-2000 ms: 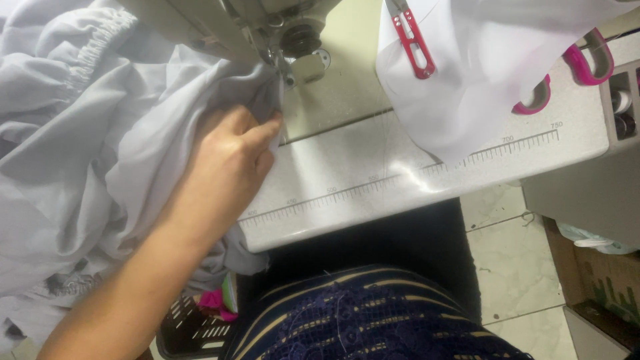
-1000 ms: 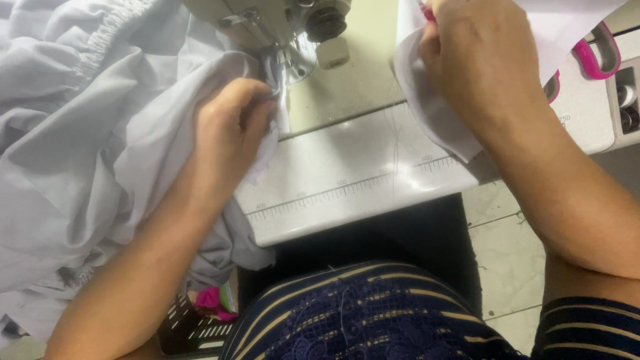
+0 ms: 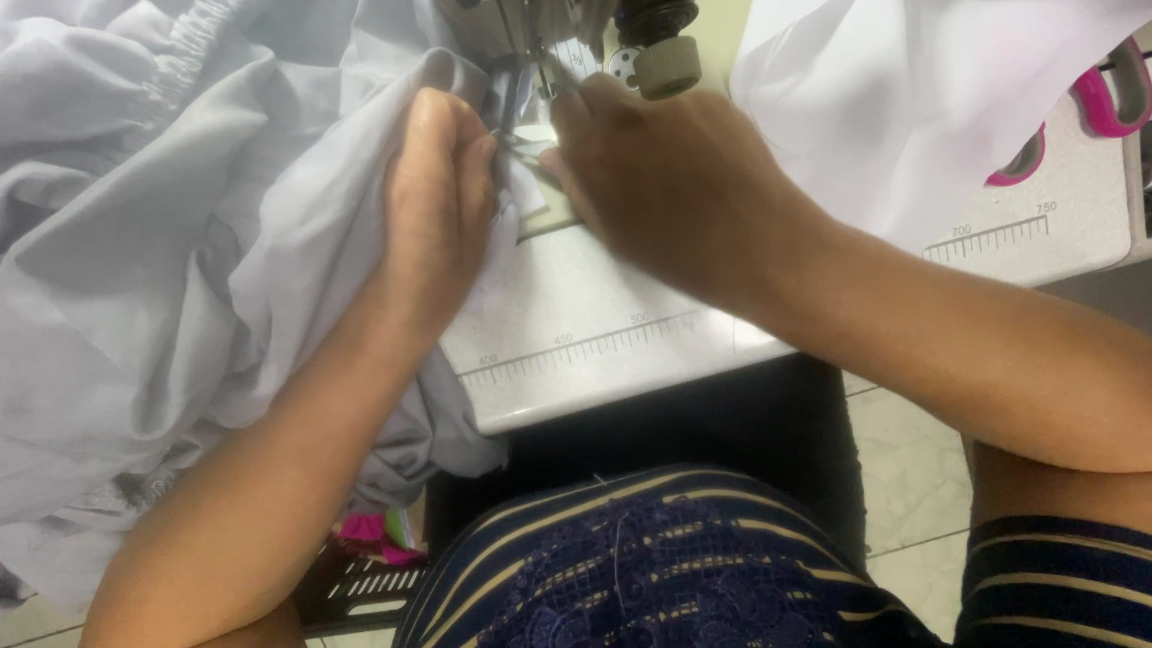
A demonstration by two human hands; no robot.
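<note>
At the sewing machine's presser foot (image 3: 546, 81), my left hand (image 3: 441, 180) grips the edge of a light grey gathered fabric (image 3: 180, 234) that spreads over the left side. My right hand (image 3: 666, 171) is closed just right of it, below the needle area. Metal blades (image 3: 526, 144) of thread snips stick out from its fingers toward the left hand; the handle is hidden in the palm. The blade tips are close to the fabric by my left fingertips; whether they touch it is not clear.
White fabric (image 3: 837, 108) lies on the right of the machine table (image 3: 576, 306), partly over pink-handled scissors (image 3: 1107, 103). A ruler scale runs along the table's front. Below at left stands a dark slotted basket (image 3: 369, 585) with pink cloth.
My right hand was out of view, then at the white fabric on the right where the red snips lay; it has moved left to the needle area. My left hand has stayed on the grey fabric.
</note>
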